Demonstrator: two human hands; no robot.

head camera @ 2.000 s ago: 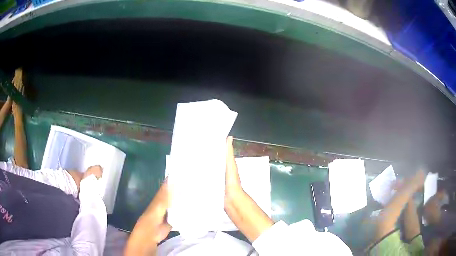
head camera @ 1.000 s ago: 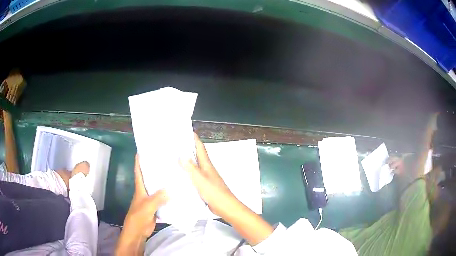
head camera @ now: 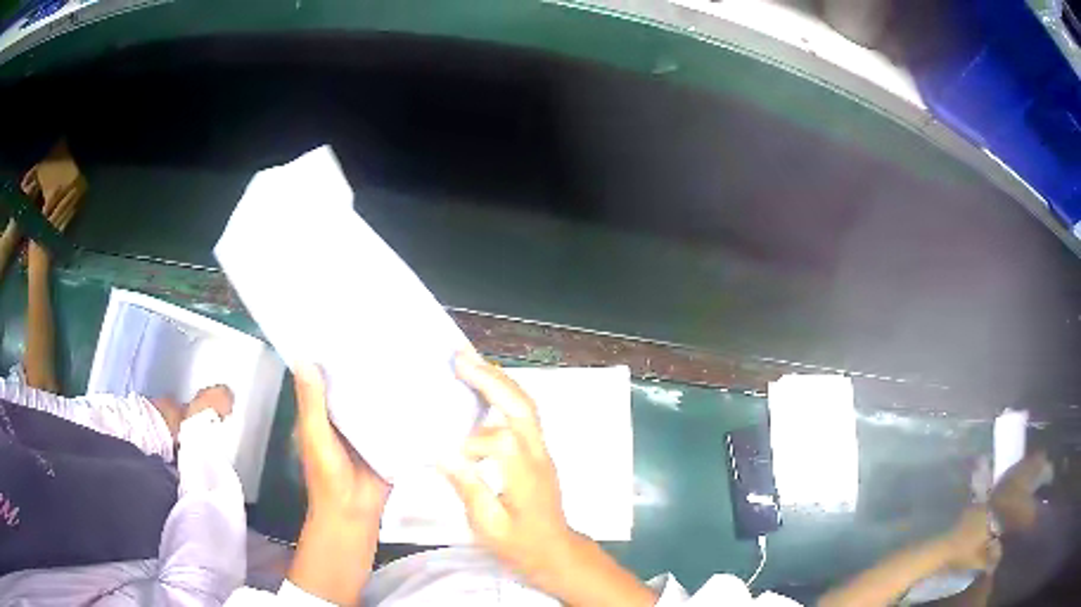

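A long white sleeve or bag [head camera: 344, 296] is held above the bench by both hands, tilted with its far end up and to the left over the belt. My left hand [head camera: 338, 474] holds its lower left side. My right hand [head camera: 504, 462] is on its lower right side, fingers bent against it. Both hands are bare. What is inside the sleeve cannot be seen. A flat white stack of sheets or sleeves [head camera: 587, 457] lies on the bench beneath, partly hidden by my hands.
A black smartphone [head camera: 752, 484] with a white cable lies beside another white stack [head camera: 813, 442]. At left a neighbour's hand is in a white foam tray [head camera: 263, 409]. Other people's hands show far left and right. A dark belt [head camera: 616, 213] runs beyond; blue bin [head camera: 1008, 107] upper right.
The sleeve has turned from nearly upright to tilted, its far end moving left and up. My right hand has moved to its lower end. The neighbour's white piece at right has moved away.
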